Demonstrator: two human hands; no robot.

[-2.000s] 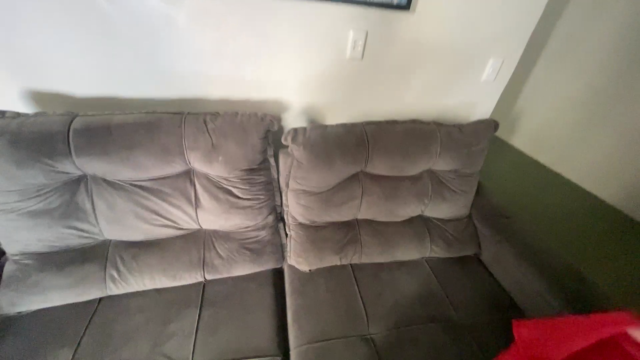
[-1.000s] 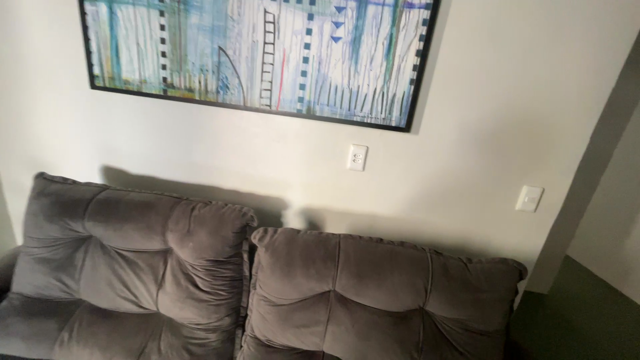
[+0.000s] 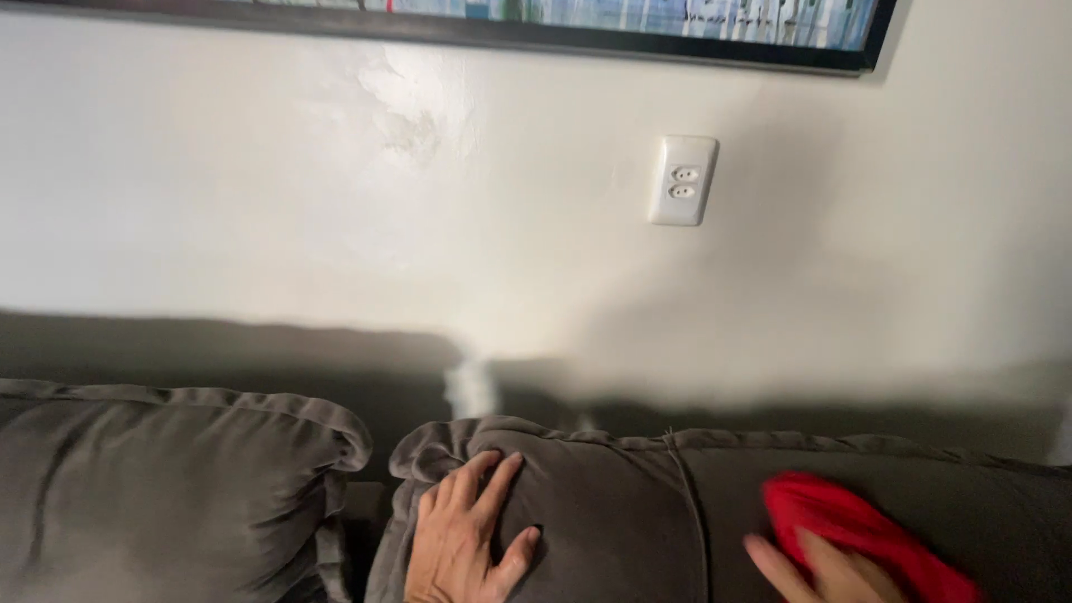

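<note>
My left hand (image 3: pixel 469 532) lies with its fingers spread on the upper left corner of the right sofa back cushion (image 3: pixel 603 502), which is dark grey and tufted. It holds nothing. At the lower right, my right hand (image 3: pixel 825 569) is blurred and touches a red cloth (image 3: pixel 863 528) against the front of the same cushion. The cloth sticks out above and to the right of the fingers; whether they grip it or press it flat cannot be told.
The left back cushion (image 3: pixel 184 477) stands beside a narrow dark gap. Behind the sofa is a pale wall with a white power outlet (image 3: pixel 683 181) and patchy marks. A black-framed painting (image 3: pixel 502 32) hangs above.
Both hands have come into view on the right cushion; neither showed one second ago. Something red was at the lower right edge two seconds ago. The view has moved closer to the sofa and wall.
</note>
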